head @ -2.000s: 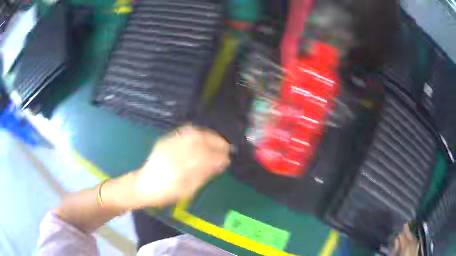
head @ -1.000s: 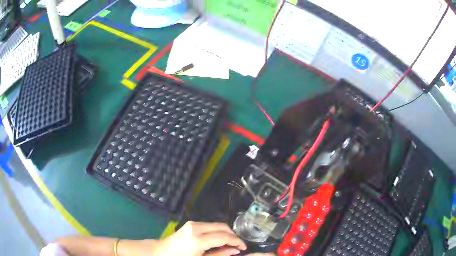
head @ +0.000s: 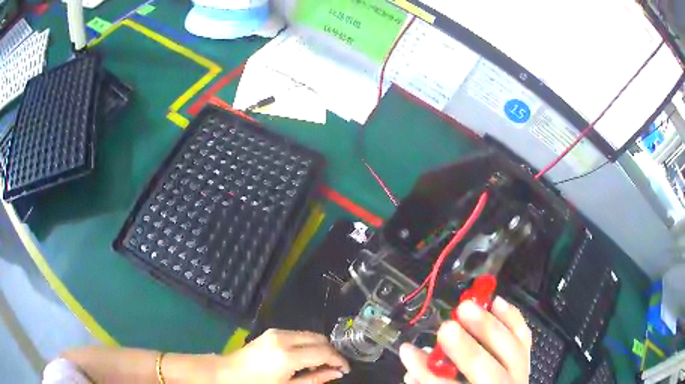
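My right hand [head: 484, 341] is shut on the red lever [head: 481, 291] of the black test fixture [head: 443, 202], at the lower right. My left hand [head: 289, 360] rests low beside the round clear socket [head: 362, 337], fingers together and pointing right. Whether it holds a small part cannot be told. The clear pressure plate [head: 387, 289] with its screws and small green piece sits above the socket. Red wires [head: 451, 251] loop over the fixture head.
A black pocketed tray [head: 218, 210] with shiny parts lies left of the fixture. Another tray [head: 544, 349] is partly hidden behind my right hand. Stacked trays [head: 56, 124] stand at far left. Papers [head: 289, 82], a pen [head: 261, 103] and a screen [head: 571, 45] are behind.
My right hand has come into view and closed on the red lever. My left hand stays beside the socket. The view has shifted; two seconds ago it was closer and blurred.
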